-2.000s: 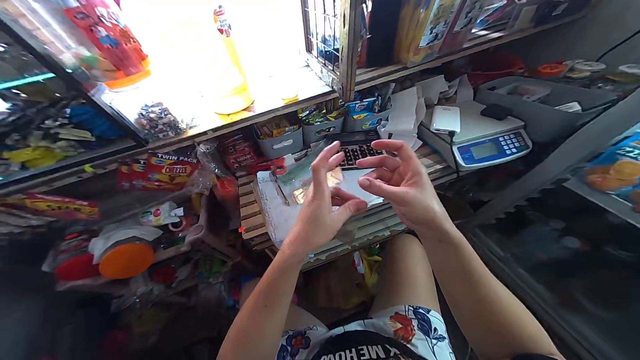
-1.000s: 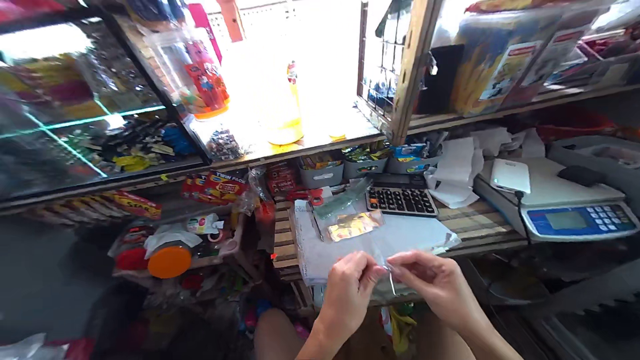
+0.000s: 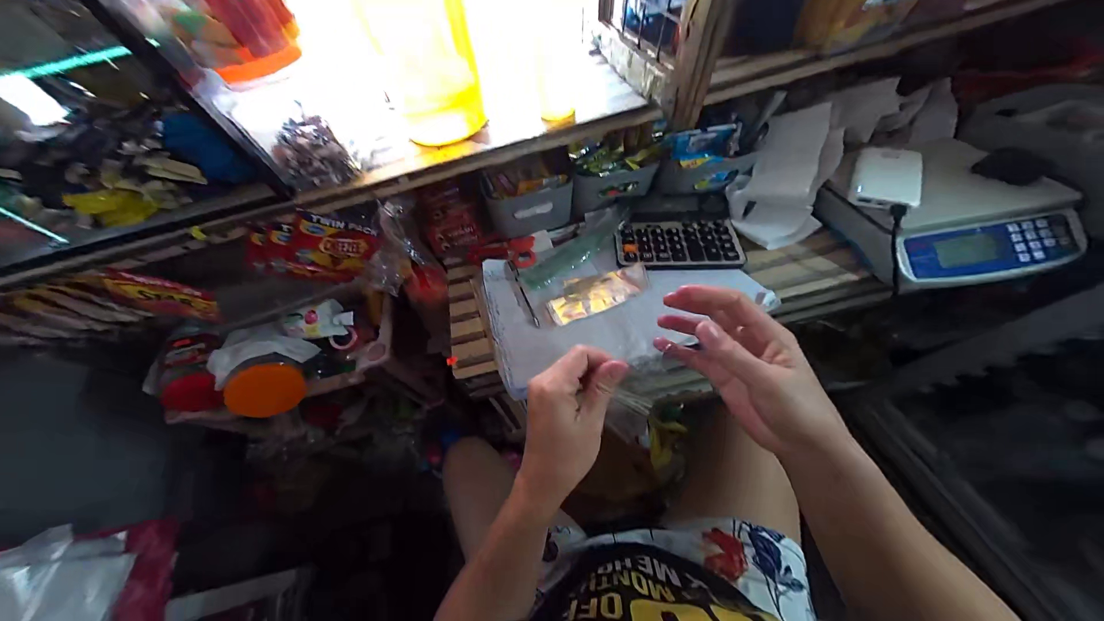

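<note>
My left hand [image 3: 569, 410] is raised over my lap, its thumb and index finger pinching a thin clear plastic piece [image 3: 634, 401], blurred and hard to make out. To its right, my right hand [image 3: 755, 371] has its fingers spread apart and holds nothing that I can see. Beyond both hands, white paper [image 3: 526, 349] covers part of the slatted wooden table. On it lie a pen [image 3: 524, 295], a greenish clear plastic bag [image 3: 573, 259] and a small clear packet with yellow contents [image 3: 595, 296]. A black calculator [image 3: 680, 241] lies behind the paper.
A digital scale [image 3: 992, 250] with a white power bank [image 3: 887, 177] on top stands at the right. Grey baskets [image 3: 530, 211] of sachets line the back under a wooden shelf [image 3: 517, 138]. An orange-lidded jar [image 3: 265, 386] stands at the left. Crumpled paper [image 3: 780, 172] lies beside the calculator.
A second ago my hands were together at the fingertips; now they are apart, and my right hand has opened. The view has shifted.
</note>
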